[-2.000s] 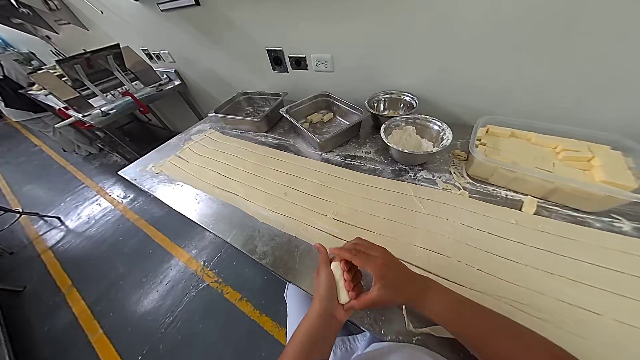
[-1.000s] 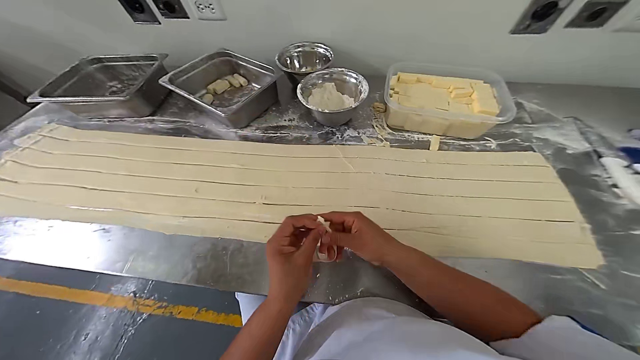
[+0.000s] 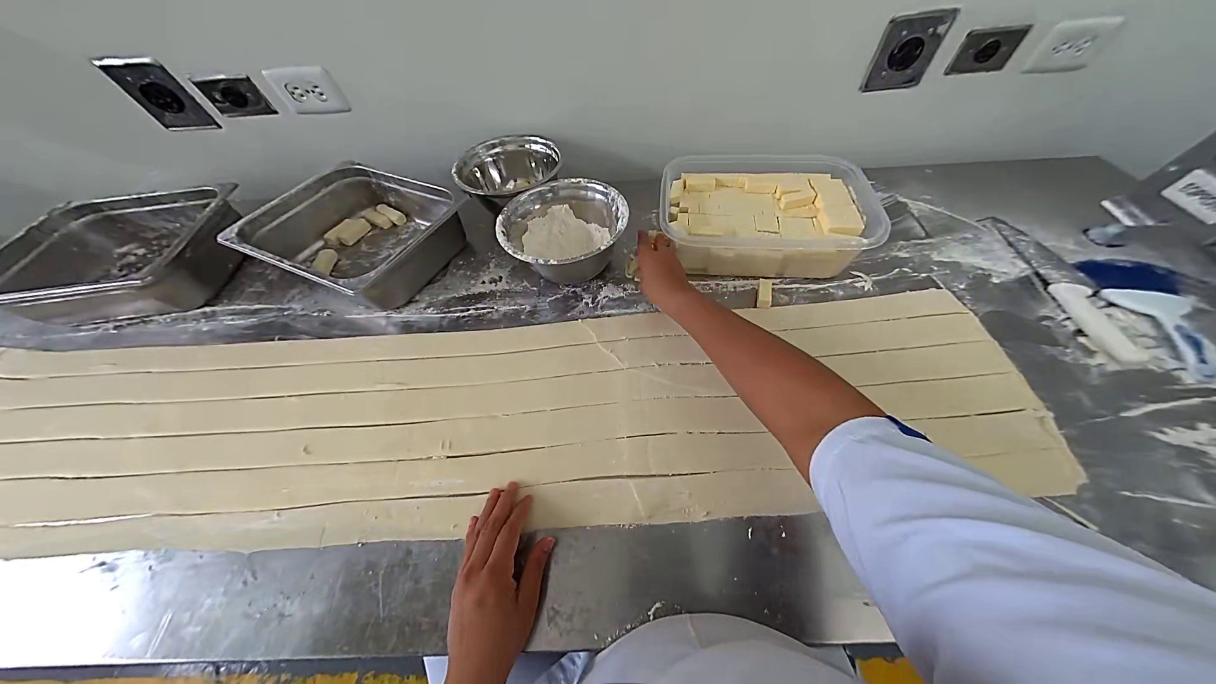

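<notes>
A long sheet of dough [image 3: 380,408], cut lengthwise into several strips, lies on the steel table. My left hand [image 3: 499,584] rests flat at its near edge, fingertips on the dough, holding nothing. My right hand [image 3: 660,266] reaches past the far edge, between the flour bowl [image 3: 562,231] and a plastic tub of cheese blocks [image 3: 769,242]. Its fingertips are down by some dough scraps [image 3: 633,269], and whether they hold anything cannot be told. One small cheese stick [image 3: 764,294] lies in front of the tub.
Two steel pans stand at the back left, one holding several wrapped pieces [image 3: 349,231], the other [image 3: 161,275] dusted with flour. Another steel bowl [image 3: 508,163] is behind the flour bowl. A white-handled scraper [image 3: 1097,321] and a brush with blue bristles [image 3: 1154,302] lie at the right.
My hands, together over the near edge of the dough before, are now apart. The right has reached forward beside the tub; the left has come down on the dough's edge.
</notes>
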